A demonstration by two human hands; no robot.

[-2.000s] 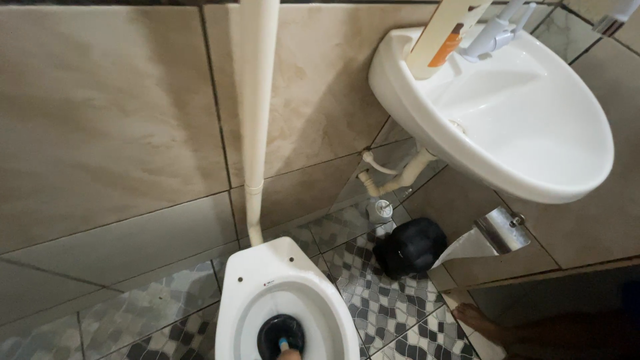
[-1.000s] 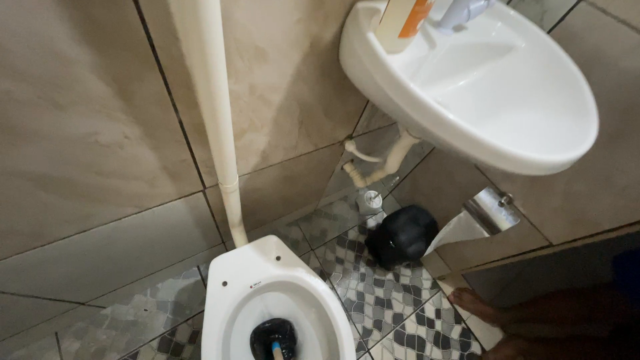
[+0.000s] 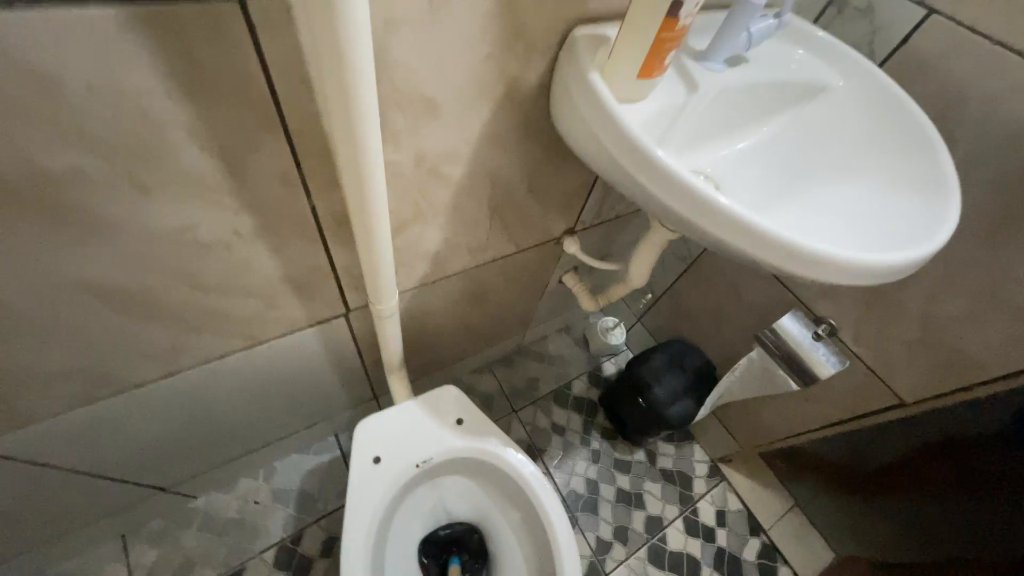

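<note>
Neither my left hand nor my right hand shows in the head view. A black rubber plunger cup [image 3: 438, 546] sits low inside the bowl of a white toilet [image 3: 524, 480], which has no seat fitted. The end of its stick, blue then tan, rises from the cup and is cut off by the bottom edge; what holds it, if anything, is out of view.
A white washbasin [image 3: 864, 184] with a bottle [image 3: 640, 56] and a tap [image 3: 740, 32] juts out at upper right. Below are its drainpipe [image 3: 636, 276], a black bag-like object [image 3: 664, 388] and a metal paper holder [image 3: 800, 348]. A vertical pipe [image 3: 360, 176] meets the toilet's back.
A bare limb seen at lower right in the earlier frames has mostly left the view. The plunger cup remains in the bowl.
</note>
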